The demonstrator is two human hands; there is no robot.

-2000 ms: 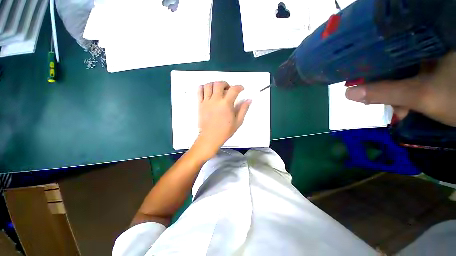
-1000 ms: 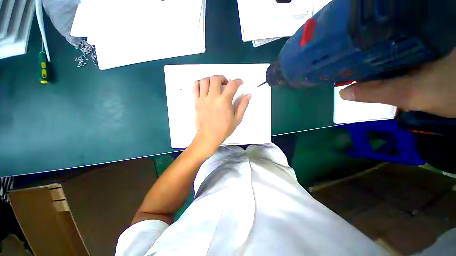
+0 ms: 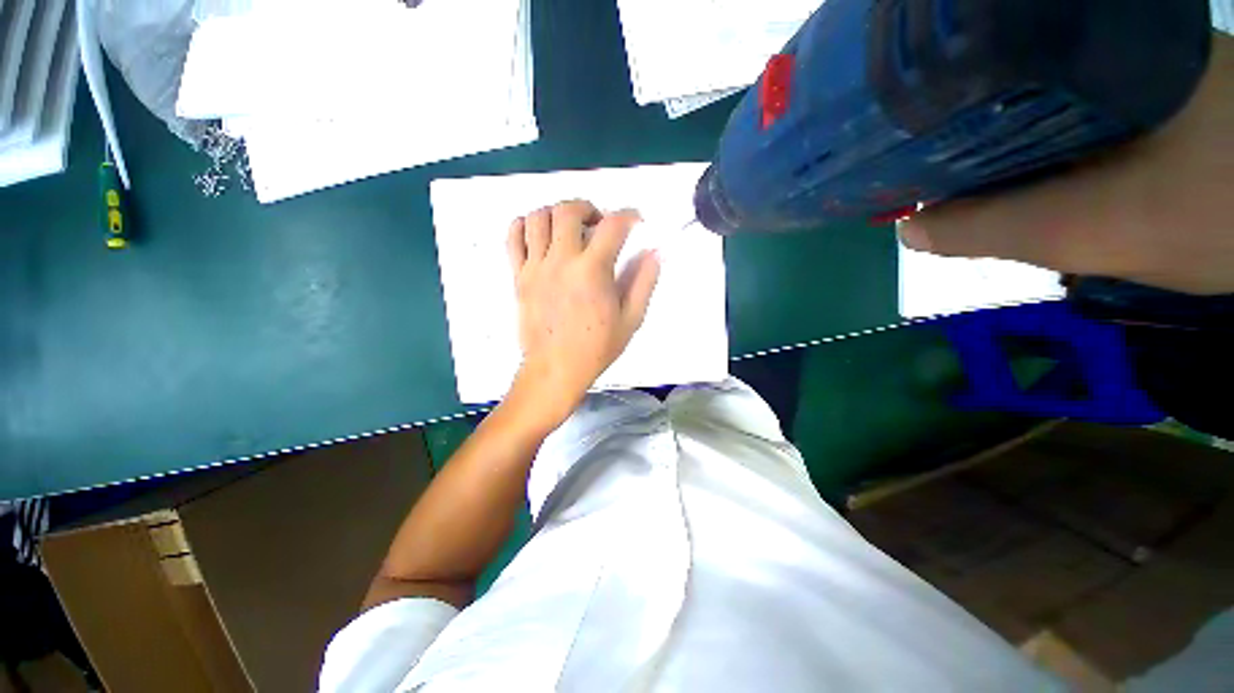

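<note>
A white panel housing (image 3: 474,305) lies flat at the near edge of the green table. My left hand (image 3: 575,291) rests on it with the fingers spread towards the far side; whether small screws are under the fingertips I cannot tell. My right hand (image 3: 1083,230) holds a dark blue cordless drill driver (image 3: 920,108) with red accents. Its chuck is over the panel's upper right part, and the bit is barely visible there. The drill hides part of my right hand.
White cover plates (image 3: 393,102) are stacked behind the panel, with more at the back right. Loose screws (image 3: 217,160) lie beside a crumpled plastic bag (image 3: 146,54). A small screwdriver (image 3: 112,210) lies at left. A white panel (image 3: 968,278) lies at right. A cardboard carton (image 3: 135,596) stands below.
The drill has moved left, so its chuck is now over the panel instead of by its right edge. My left hand stays on the panel. The view has shifted slightly.
</note>
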